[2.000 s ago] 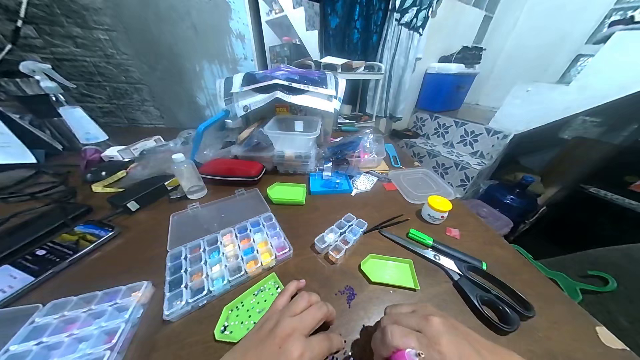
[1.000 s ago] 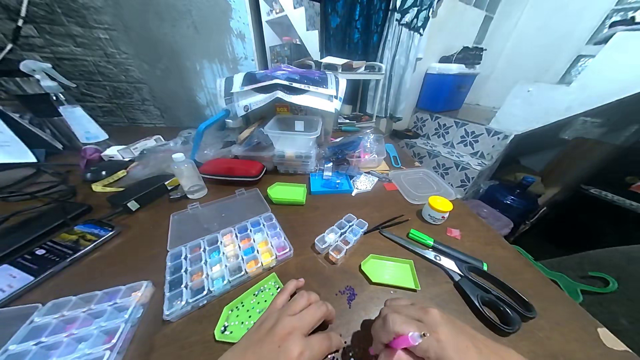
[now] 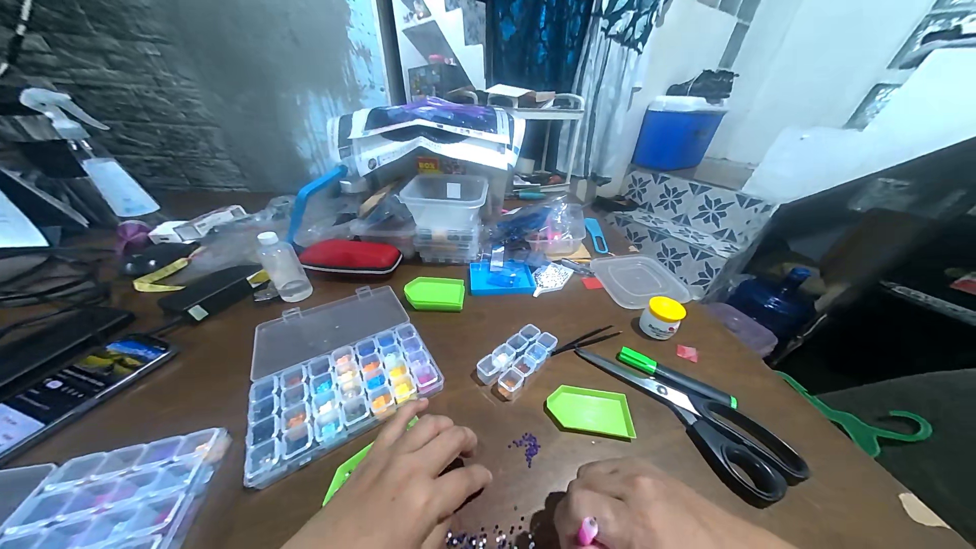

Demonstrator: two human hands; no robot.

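My left hand (image 3: 412, 473) rests over a green plastic tray (image 3: 347, 471), hiding most of it; whether its fingers hold anything does not show. My right hand (image 3: 629, 499) is closed around a pink pen-like tool (image 3: 587, 530) at the bottom edge. Loose dark and shiny beads (image 3: 488, 538) lie between the hands, with a small pile of purple beads (image 3: 526, 448) above them. Beyond the right hand lies an empty green tray (image 3: 591, 412). Left of centre stands an open clear compartment box (image 3: 343, 389) of coloured beads. A cluster of small clear lidded containers (image 3: 517, 360) sits near the middle.
Black-handled scissors (image 3: 709, 427), a green-capped marker (image 3: 679, 377) and black tweezers (image 3: 587, 341) lie at right, near a yellow-lidded jar (image 3: 662, 317). Another compartment box (image 3: 114, 488) and a phone (image 3: 84, 389) are at left. Behind are a red case (image 3: 351, 257) and a bottle (image 3: 285, 267).
My left hand has moved up over the green tray, covering much of the tray that showed before. The pink tool in my right hand has changed its tilt.
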